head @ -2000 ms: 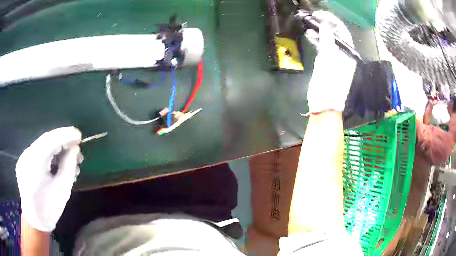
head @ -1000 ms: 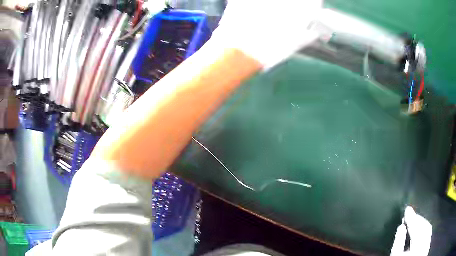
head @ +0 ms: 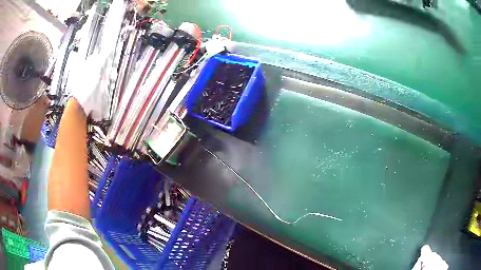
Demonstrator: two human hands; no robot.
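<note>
My left hand [head: 87, 84], white-gloved and blurred, is at the far left on the stack of long tube-shaped lamp bodies [head: 142, 87]; whether its fingers hold one cannot be told. My right hand [head: 430, 261], white-gloved, is at the bottom right, cut off by the edge; what it holds cannot be seen. A thin solder wire [head: 253, 187] lies loose and bent across the green mat [head: 343, 174]. Its left end reaches toward the solder spool [head: 167, 138] at the mat's left edge.
A blue parts bin [head: 247, 100] full of tiny black parts stands at the mat's back left. A large slotted blue crate [head: 195, 232] holding parts is below the bench's left edge. A fan [head: 25, 69] is at far left. Part of a yellow sponge [head: 474, 219] shows at the right edge.
The view has swung left. My left arm has moved from over the mat to the stack at the left. The lamp body with wires seen on the mat earlier is out of view there.
</note>
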